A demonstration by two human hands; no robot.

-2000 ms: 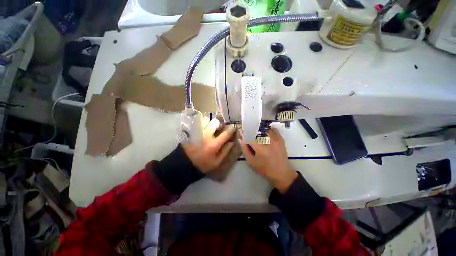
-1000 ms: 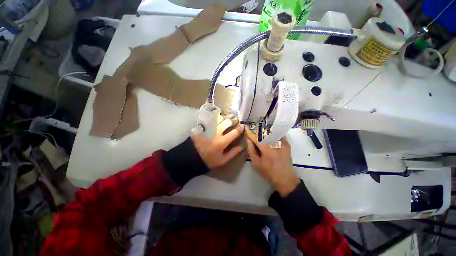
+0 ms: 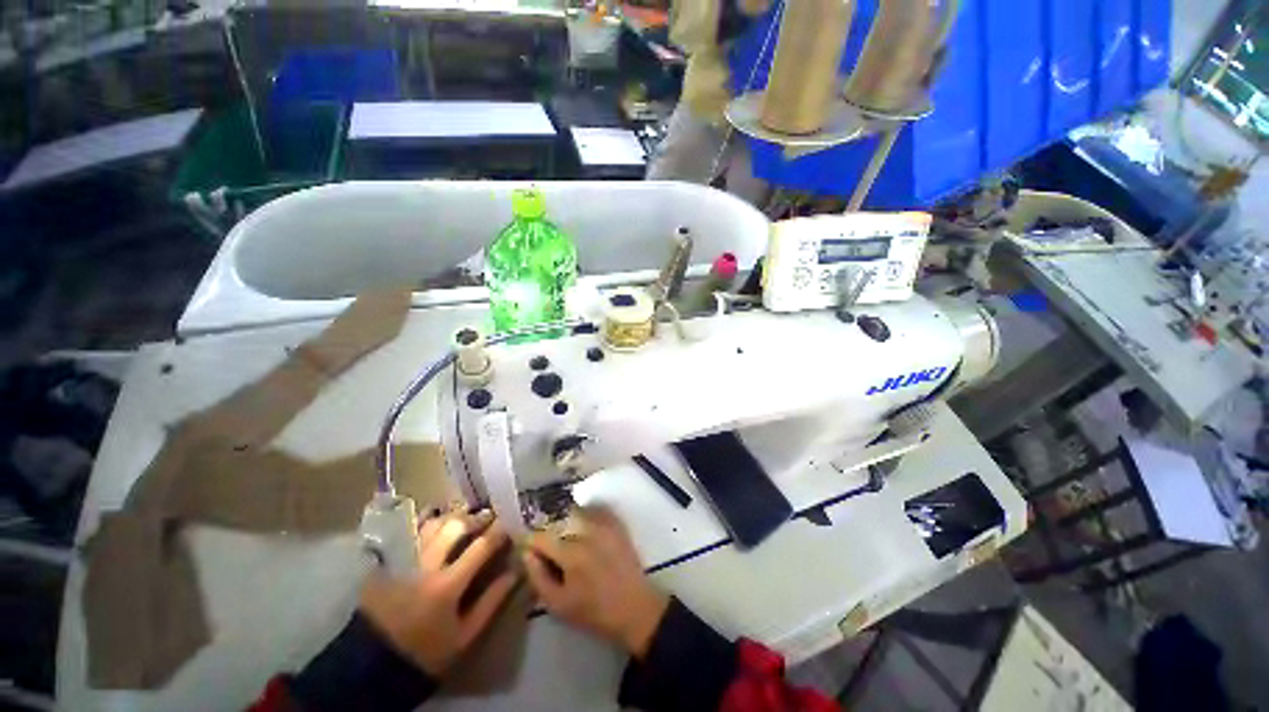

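My left hand point(image 3: 443, 587) lies with spread fingers on a brown fabric piece point(image 3: 497, 665), just left of the needle area, pressing it to the bed. My right hand point(image 3: 592, 573) is right of it, its fingertips on the fabric's edge under the white upright bar point(image 3: 498, 470). The needle and presser foot are hidden by the bar and fingers. The white JUKI sewing machine point(image 3: 724, 376) stands in front. A chain of joined brown pieces point(image 3: 278, 490) lies on the table at the left, running behind the lamp head point(image 3: 390, 533).
A phone point(image 3: 738, 487) and a thin black bar point(image 3: 663, 481) lie right of the needle. A green bottle point(image 3: 532, 271) and a labelled jar point(image 3: 629, 323) stand at the back. Thread cones point(image 3: 804, 70) rise above a control panel point(image 3: 846, 262). A dark stool point(image 3: 1162, 487) stands far right.
The camera view has tilted up, showing more of the workshop and the whole machine. Both hands stay at the needle area on the fabric.
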